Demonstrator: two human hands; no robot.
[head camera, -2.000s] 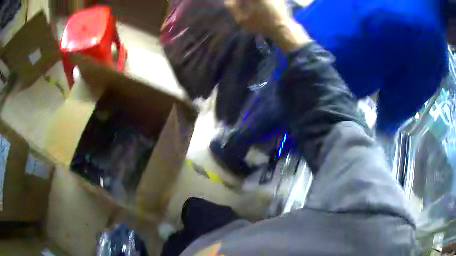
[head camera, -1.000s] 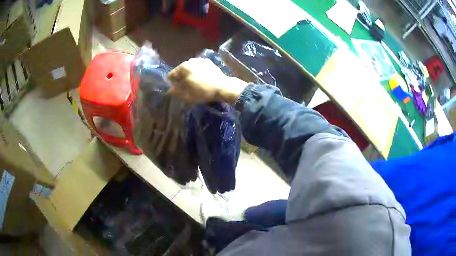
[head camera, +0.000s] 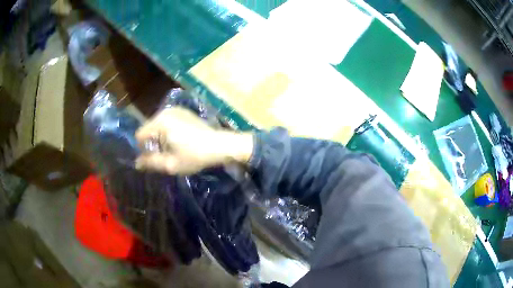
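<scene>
My right hand (head camera: 180, 140) is closed around the gathered tops of clear polybags with dark goods (head camera: 222, 216), left of the picture's middle. The bags hang below my fist, and the knit-looking dark bundles inside show finger-like shapes. Their edges are blurred. My right sleeve comes in from the lower right. My left hand is not in view.
A green packing table (head camera: 382, 73) runs across the top and right, with a cardboard sheet (head camera: 253, 73), white sheets, a flat clear bag (head camera: 458, 152) and a tape roll (head camera: 485, 190). A red stool (head camera: 98, 219) and a brown carton (head camera: 50, 107) stand at left.
The view has swung towards the table. The red stool now shows lower, partly behind the bags. The bags stay in my right hand. The person in blue is out of view.
</scene>
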